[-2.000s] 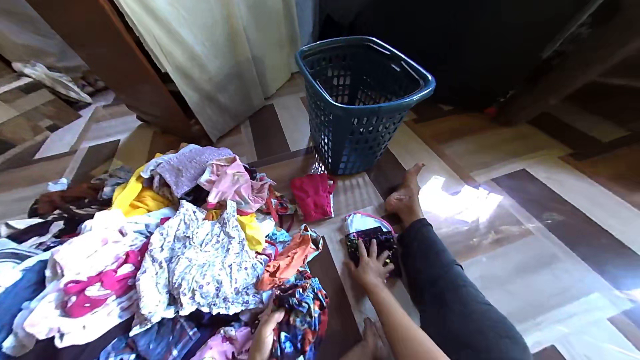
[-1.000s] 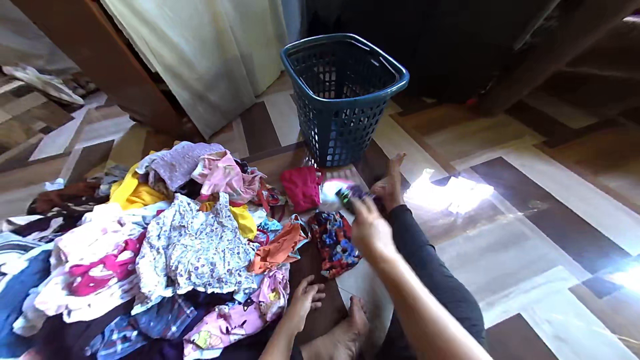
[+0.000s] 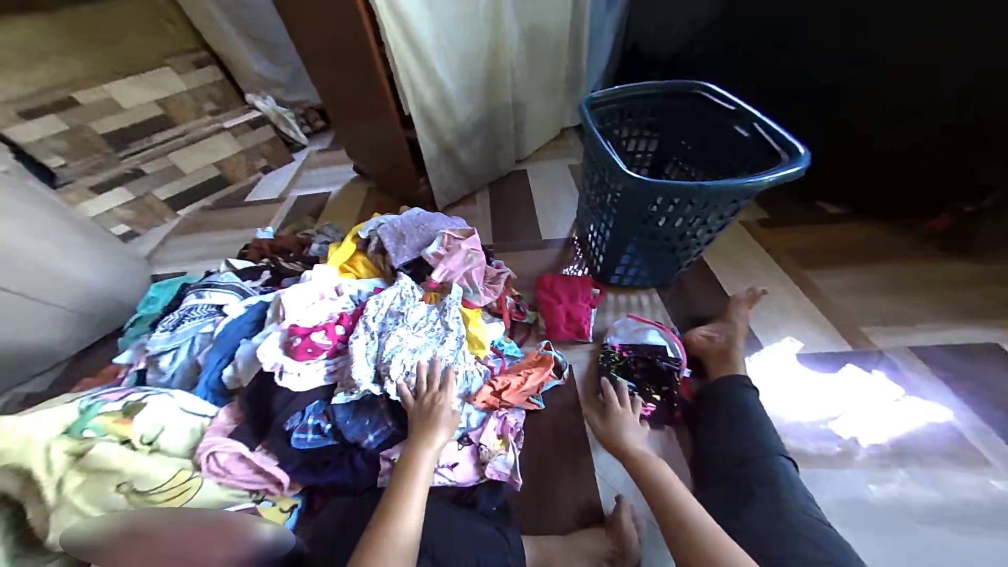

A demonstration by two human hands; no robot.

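My left hand (image 3: 431, 405) rests with its fingers apart on a white floral-print garment (image 3: 405, 339) in the big heap of clothes. An orange garment (image 3: 516, 382) and a pink printed cloth (image 3: 500, 449) lie beside that hand. On the floor to the right, my right hand (image 3: 618, 417) touches the left edge of a black patterned folded garment (image 3: 642, 370), which lies with a white piece with pink trim (image 3: 646, 329) at its top. I cannot tell whether the right fingers grip it. A folded magenta garment (image 3: 565, 307) lies just beyond.
A dark teal plastic laundry basket (image 3: 654, 228) stands upright beyond the folded clothes. A pale curtain (image 3: 488, 94) hangs behind the heap. My outstretched leg (image 3: 756, 457) borders the folded pieces on the right. A yellow printed cloth (image 3: 118, 449) lies at the lower left.
My left hand has moved from the floor onto the floral garment. The right hand has drawn back from near the magenta piece. The view has shifted left.
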